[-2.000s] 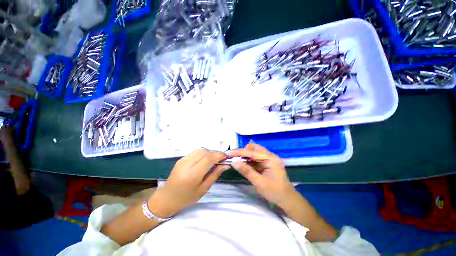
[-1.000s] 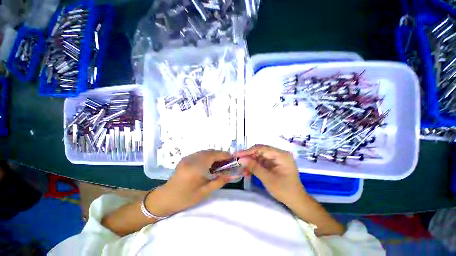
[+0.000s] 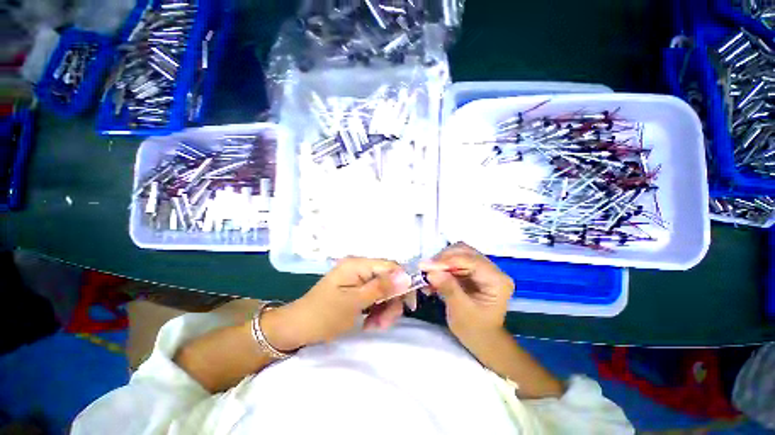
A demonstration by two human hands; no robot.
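My left hand and my right hand meet at the bench's near edge. Between their fingertips is a thin silver stem subassembly with a dark part near the right fingers and a red-brown end at my right hand. Fingers partly hide it. The centre tray holds white sleeves and silver tubes. The right tray holds collared stems. The left tray holds assembled pieces.
A clear plastic bag of silver tubes lies behind the centre tray. Blue and white stacked trays are under the right tray. Blue parts bins stand at back left and at right. Red stools show below the bench.
The view has shifted. The hands have stayed together at the near edge. The left fingers, curled around silver and dark pieces a second ago, now pinch a thin piece against the right fingertips.
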